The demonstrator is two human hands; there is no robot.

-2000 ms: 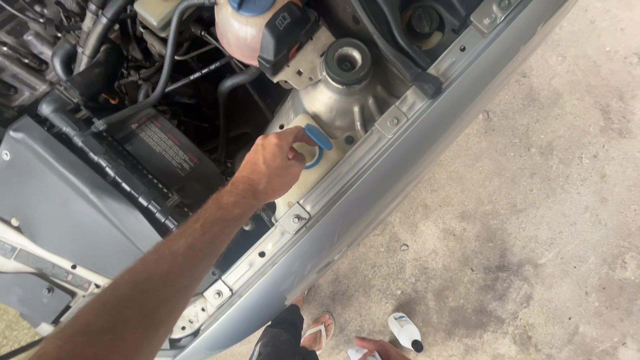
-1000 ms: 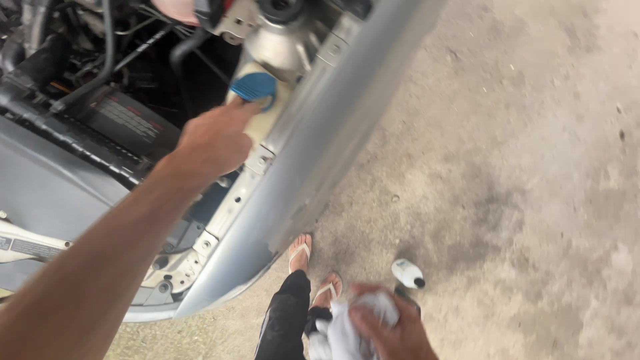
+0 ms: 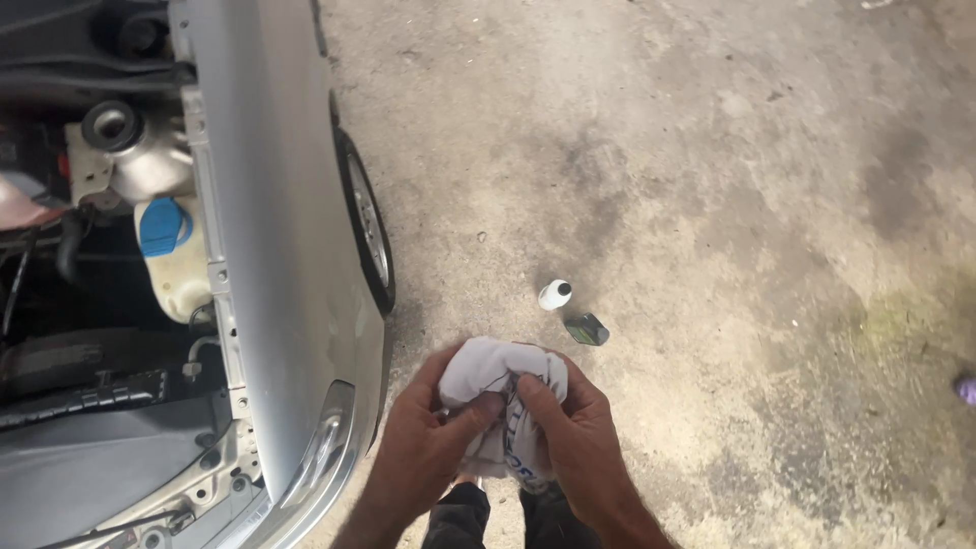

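Note:
A bunched white cloth (image 3: 499, 374) with some printing on it is held in front of my body, above my feet. My left hand (image 3: 431, 427) grips it from the left, thumb pressed into the folds. On the other side my right hand (image 3: 576, 431) holds the same cloth, its thumb also on top. To the left, in the car's engine bay, the blue cap (image 3: 162, 226) sits on the neck of a cream plastic washer-fluid reservoir (image 3: 181, 282). Neither hand touches the reservoir.
The silver fender (image 3: 282, 229) runs down the left, with a front wheel (image 3: 367, 221) beyond it and a headlight (image 3: 324, 446) lower down. On the concrete floor stand a white bottle with a black cap (image 3: 555, 294) and a dark green container (image 3: 587, 329).
My left hand has left the blue cap and now holds the cloth together with my right. The cap, raised two seconds ago, is now down on the reservoir. The view has swung right.

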